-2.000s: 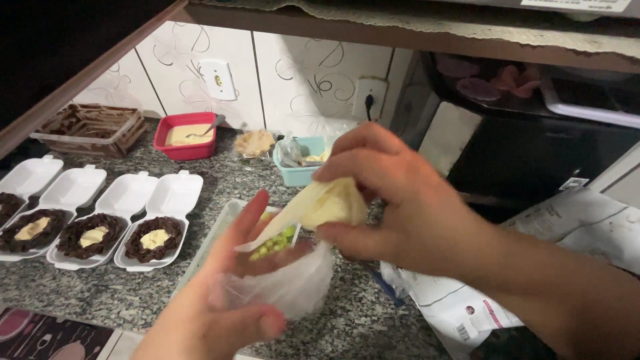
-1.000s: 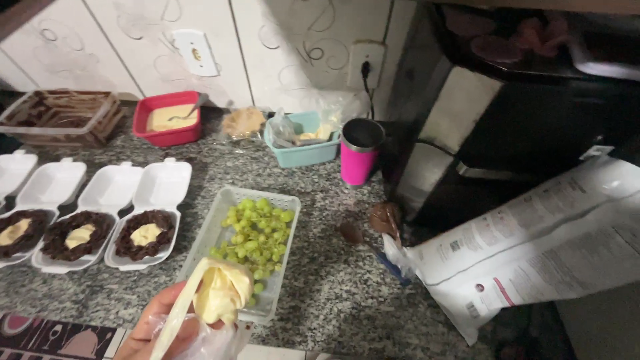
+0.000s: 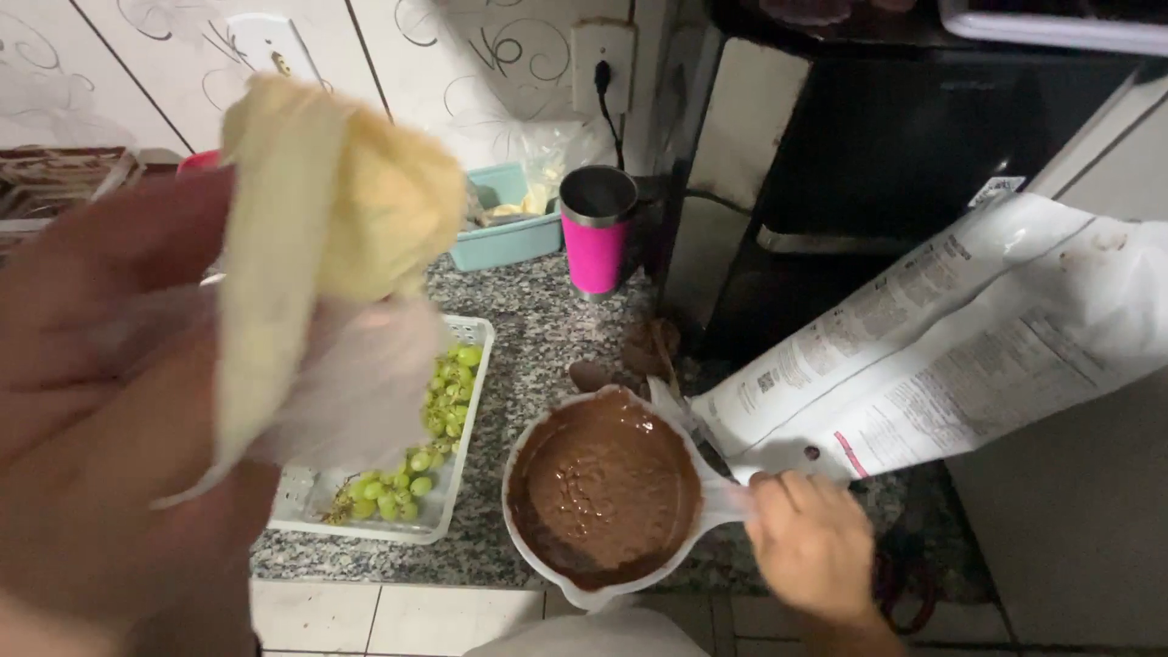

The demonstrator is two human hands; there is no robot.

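My left hand (image 3: 119,392), large and blurred at the left, holds up a plastic bag (image 3: 365,383) whose open end is smeared with a pale yellow cream (image 3: 392,201). My right hand (image 3: 808,538) grips the handle of a white plastic bowl (image 3: 591,598) at the lower middle. Melted chocolate or a similar brown mixture (image 3: 598,488) fills much of the bowl. Left of the bowl, green grapes (image 3: 447,392) lie in a clear plastic tray (image 3: 470,429), partly hidden behind my left hand and the bag.
Behind are a teal container (image 3: 511,245) and a pink tumbler (image 3: 596,251). A large white printed package (image 3: 912,365) leans at the right beside a black appliance (image 3: 876,155). Brown smears (image 3: 650,345) mark the granite counter (image 3: 529,319). A plugged-in cord (image 3: 602,82) hangs from the wall outlet.
The white bowl with brown mixture has come into view, held by my right hand, which was out of view one second ago. My left hand has raised the cream-smeared bag from beside the grapes.
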